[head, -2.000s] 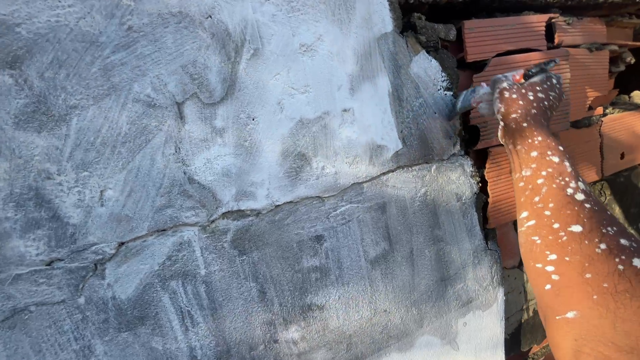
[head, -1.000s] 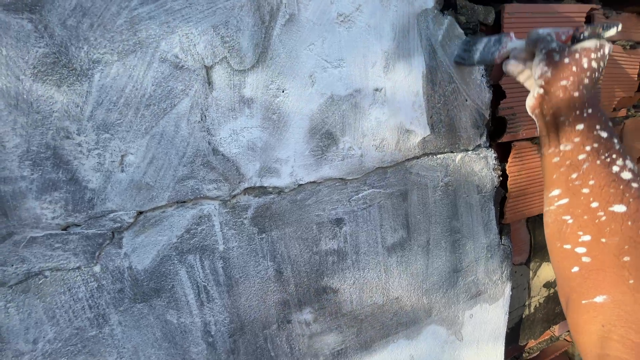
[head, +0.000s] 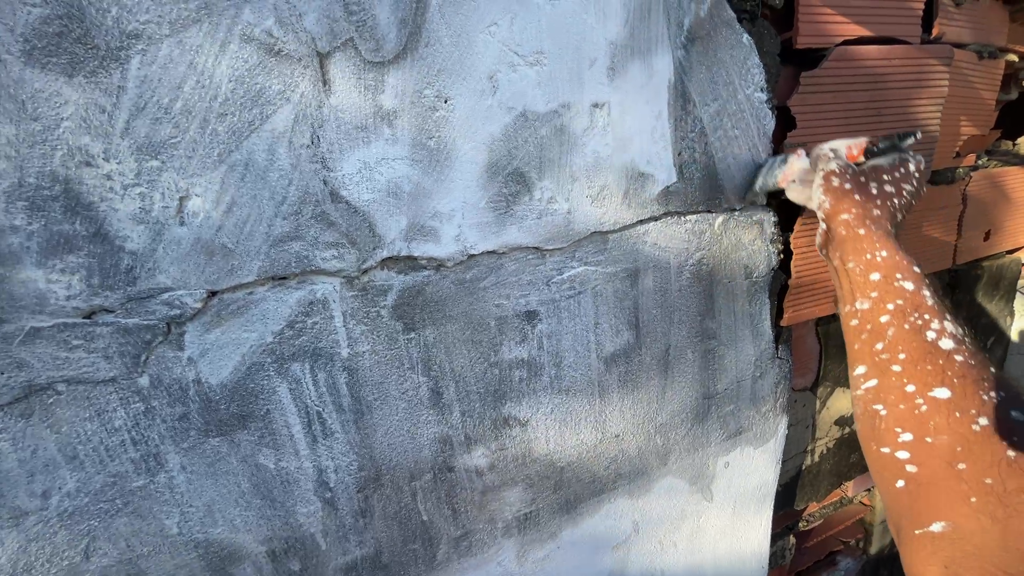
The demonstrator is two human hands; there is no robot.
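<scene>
My right hand point(head: 856, 176), spattered with white paint like the forearm, grips a paintbrush point(head: 892, 146) with a dark handle end. The pale, wet-looking bristles point left and touch the right edge of the plastered wall point(head: 512, 384), just above where a long crack point(head: 496, 251) reaches that edge. White paint covers the plaster unevenly: solid white at the upper middle and lower right, thin and streaky grey elsewhere. My left hand is out of view.
Beyond the wall's right edge are broken ridged clay bricks point(head: 876, 96) with rough, jagged rims. Below them lie more brick pieces point(head: 832, 532) and dark, stained masonry point(head: 824, 456) partly in shadow.
My right hand with the brush has moved down along the wall's right edge since one second ago. The brush was held higher, near the top of that edge.
</scene>
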